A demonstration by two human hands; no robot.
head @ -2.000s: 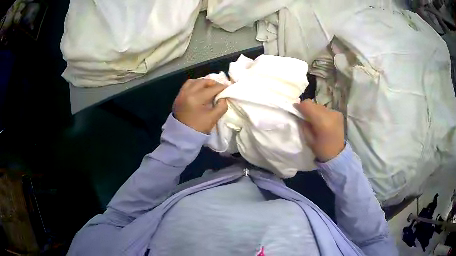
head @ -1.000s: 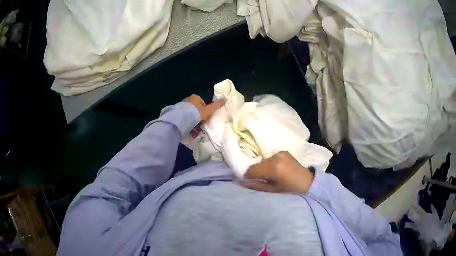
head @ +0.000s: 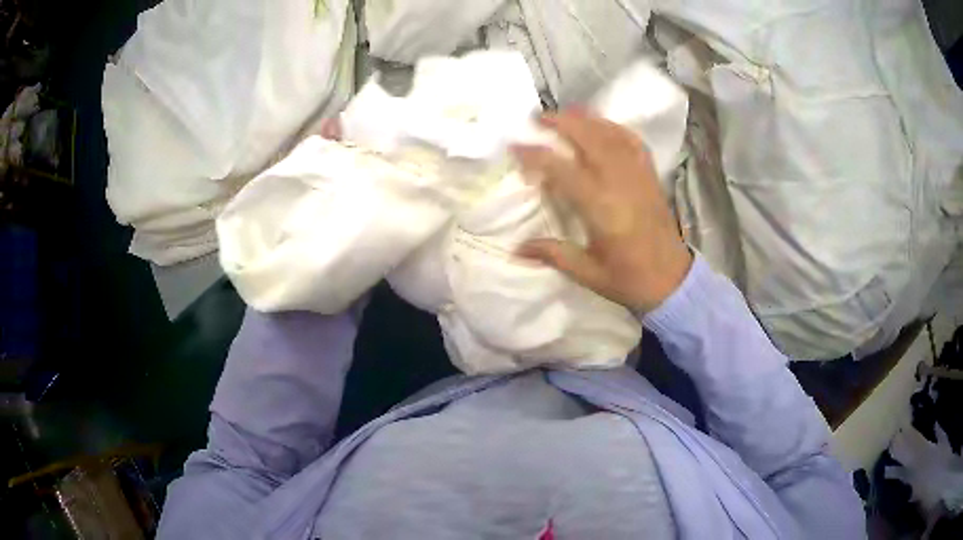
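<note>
A white garment piece is bunched in front of my chest, its upper parts blurred. My left forearm goes up behind the cloth. My left hand is almost fully covered by it; only a bit of finger shows at the upper left edge, and the cloth hangs over this hand. My right hand is spread over the right side of the piece, back of the hand up, fingers apart and blurred. I cannot tell whether its palm touches the cloth.
A layered white pile lies on the grey surface at the upper left. A large white garment mound hangs on the right. More white garments drape at the top. Dark scraps and a white bundle lie at the lower right.
The garment piece has moved up and spread wider. My left hand has gone from view beside the cloth to behind or inside it. My right hand has risen from the lower edge and opened.
</note>
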